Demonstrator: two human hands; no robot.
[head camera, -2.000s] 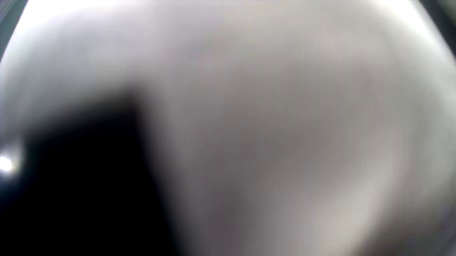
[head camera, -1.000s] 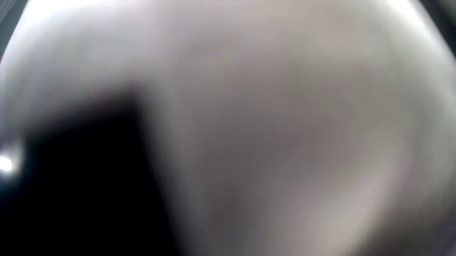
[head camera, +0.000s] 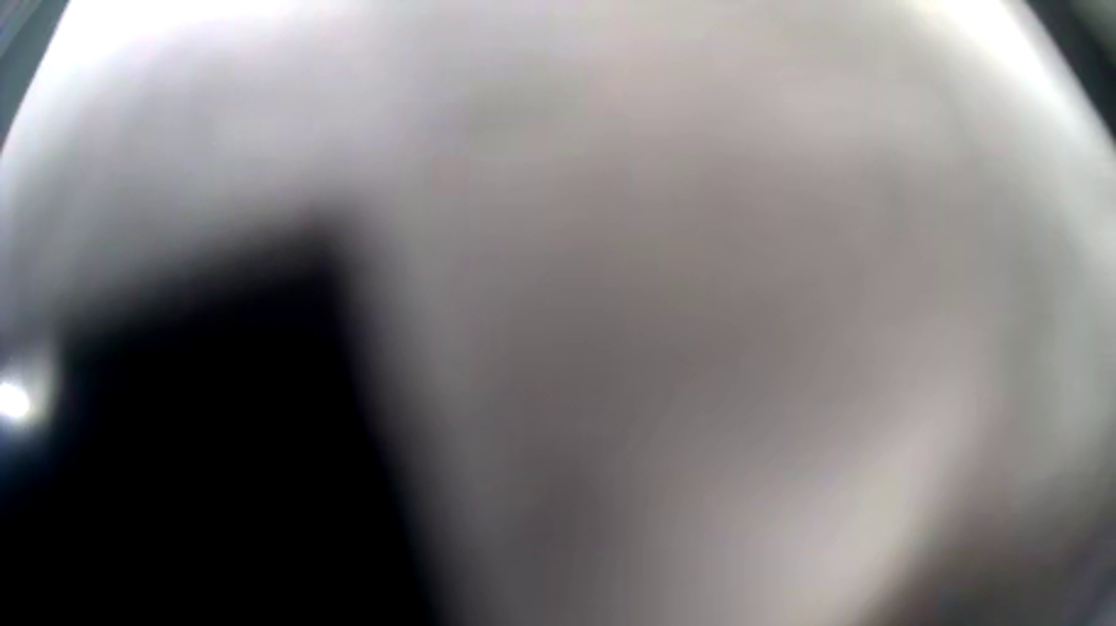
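Observation:
A blurred grey-white surface (head camera: 685, 269) fills most of the head view, very close to the camera. I cannot tell what it is. A black shape (head camera: 208, 452) with a soft-edged corner covers the lower left. Neither my left hand nor my right hand can be made out. No part, tray or bag can be made out.
A small bright spot of light (head camera: 15, 401) shows at the left edge. Dark strips show in the upper left and upper right corners. A darker brownish blur lies at the lower right.
The black shape and the bright spot stay in place. Only faint shifts of light and tint show on the blurred surface.

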